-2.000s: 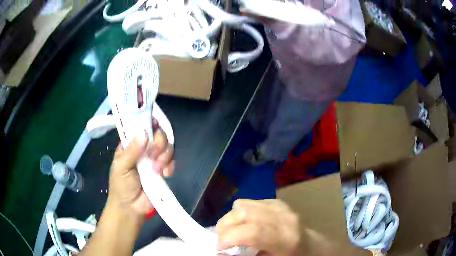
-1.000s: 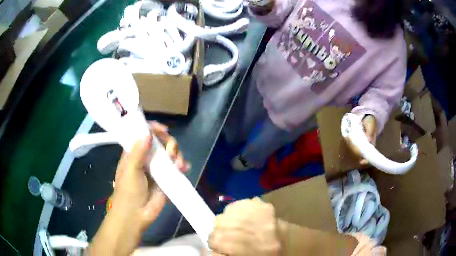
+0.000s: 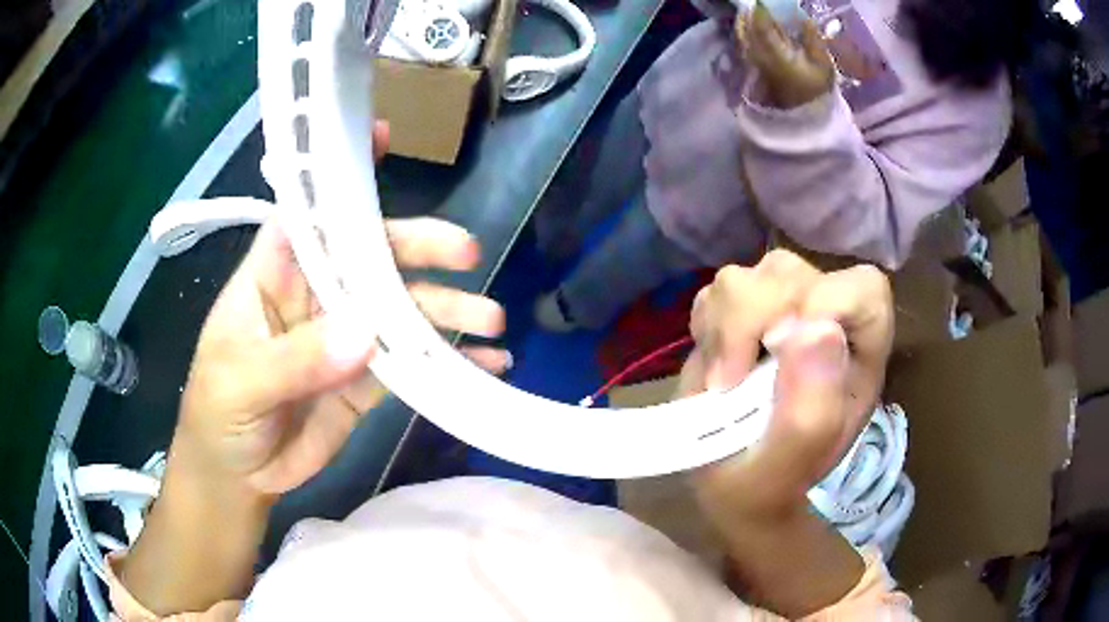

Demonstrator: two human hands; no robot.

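Note:
A white curved neck fan half [image 3: 523,419] spans between my hands, close to the camera. Its slotted side shows a row of dark slots at the upper left, where it runs out of the frame's top. My left hand [image 3: 310,352] supports it around its middle, fingers spread behind it. My right hand [image 3: 797,365] grips its narrow end at the right. A red lead wire [image 3: 639,367] with a tiny pale tip sticks out beside my right hand. The fan's wide round end is out of view.
A small carton [image 3: 420,109] with white housings stands on the black bench, a loose housing [image 3: 547,79] beside it. A clear bottle [image 3: 103,356] and more housings [image 3: 116,482] lie near the green belt. A person in a pink sweatshirt [image 3: 827,158] is ahead right. A large carton [image 3: 973,444] is at right.
The neck fan half is now nearer the camera and turned so its slots show. My right hand has moved right and up with its end. The other person has raised a hand.

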